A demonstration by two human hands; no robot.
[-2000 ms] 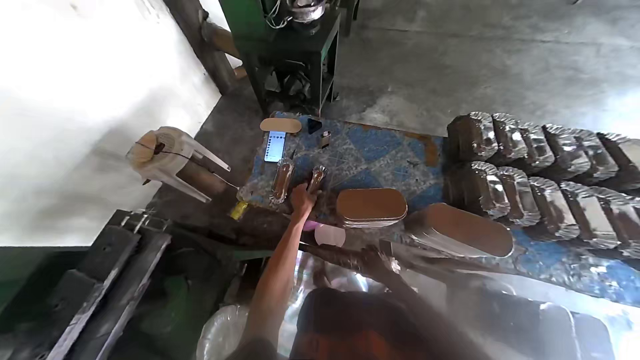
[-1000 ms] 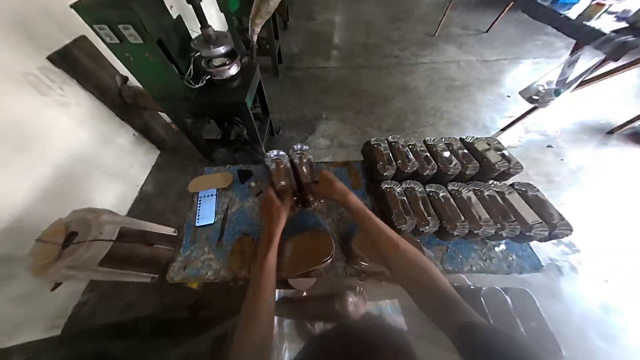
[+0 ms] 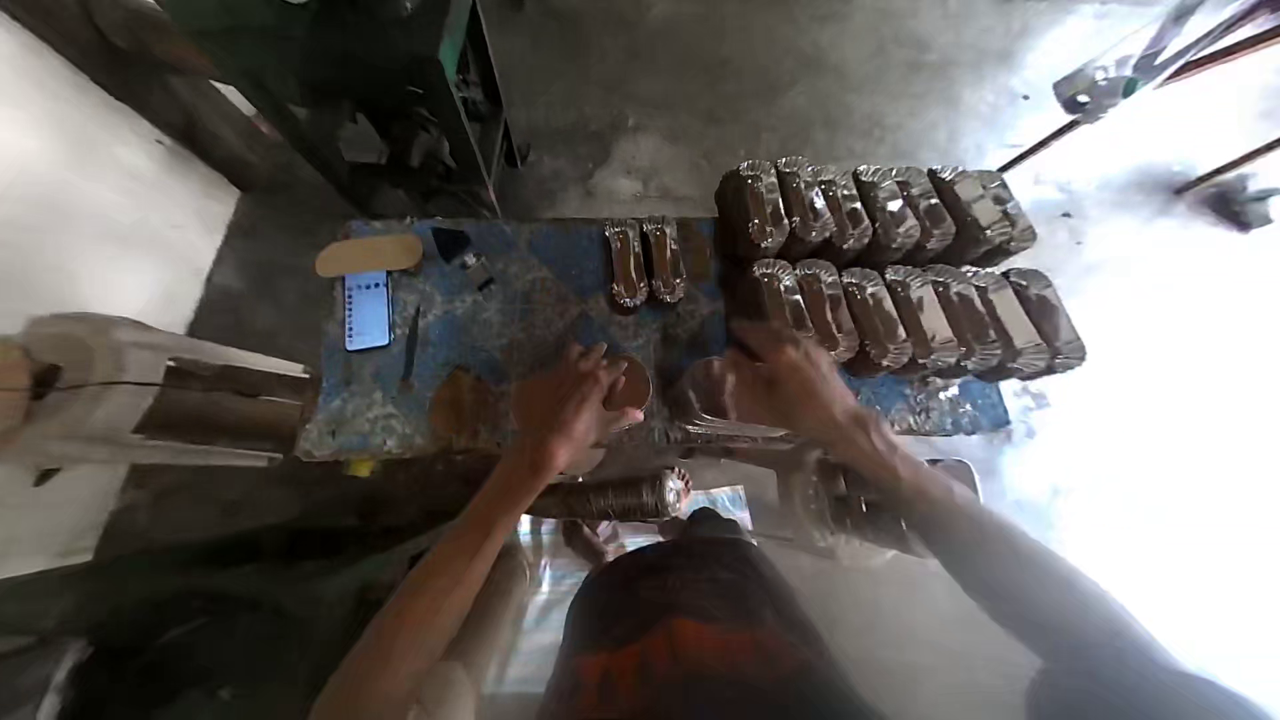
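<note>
My left hand lies over a brown oval piece near the front edge of the worn blue table; its fingers are bent and its grip is unclear. My right hand, blurred, is over the left stack of a pile of oval pieces, and whether it grips any cannot be told. Two slim oval foil-rimmed trays stand side by side beyond my hands. To the right are two rows of nested foil-tray stacks, the nearer row close to my right hand.
A phone, a long oval board and a thin dark tool lie on the table's left part. A plastic stool stands left of the table. Behind is a dark metal machine stand. A shiny roll is below the front edge.
Both hands have come away from the two foil trays, which they were at one second ago, back to the brown oval pieces near the front edge. The view has shifted.
</note>
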